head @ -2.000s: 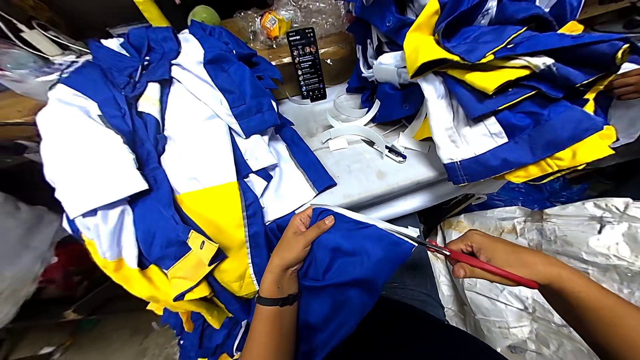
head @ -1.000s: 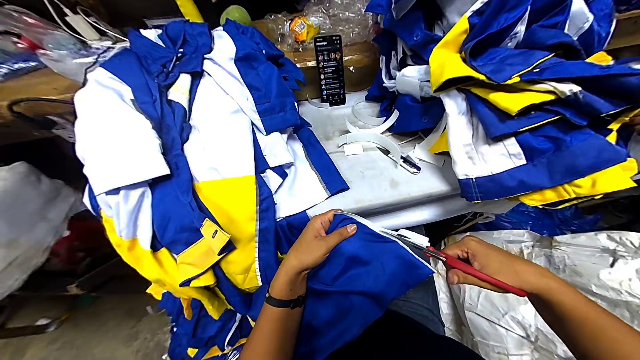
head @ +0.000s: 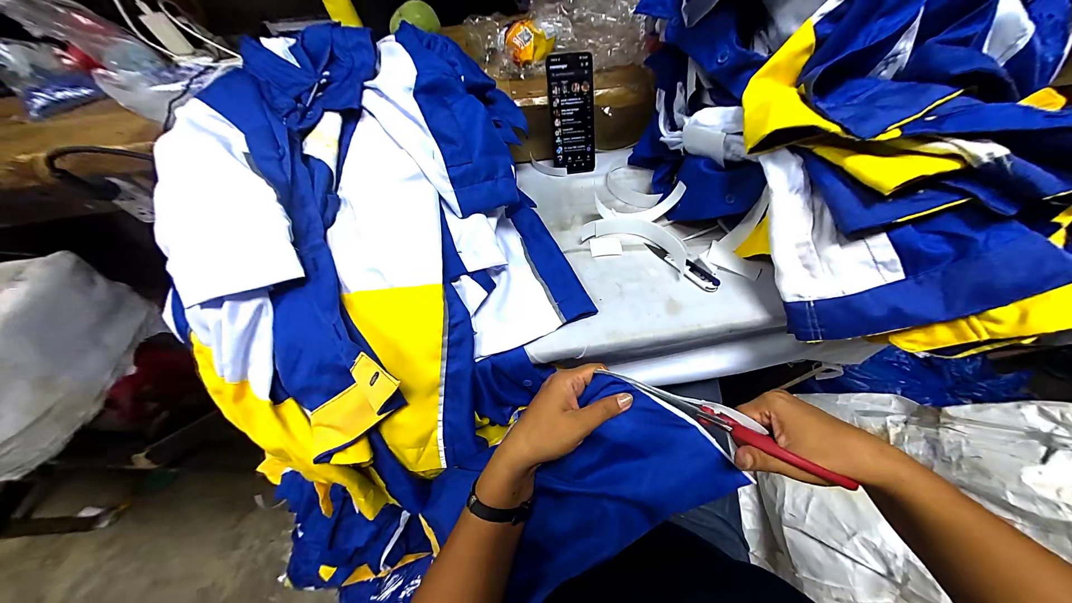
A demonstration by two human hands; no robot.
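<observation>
My left hand (head: 557, 423) pinches the upper edge of a blue fabric piece (head: 620, 469) between thumb and fingers, over my lap. My right hand (head: 787, 431) grips red-handled scissors (head: 779, 456), whose blades lie along the white-edged border of that piece, at its right side. A strip of white material curls up next to the blades. Left of my hands hangs a blue, white and yellow garment (head: 394, 243) with a yellow tab. On the white work surface (head: 645, 306) lie curved white strips (head: 641, 226) and small thread snips (head: 702, 276).
A pile of blue, yellow and white garments (head: 921, 209) covers the right side. A phone (head: 570, 113) stands upright at the back by a wooden ledge (head: 519, 88) with plastic wrapping. Crumpled whitish sheeting (head: 938, 502) lies at lower right, a white sack (head: 67, 360) at far left.
The scissors have moved inward along the fabric edge, nearer my left hand, and the white strip now curls away beside them. My left hand keeps its hold on the blue piece.
</observation>
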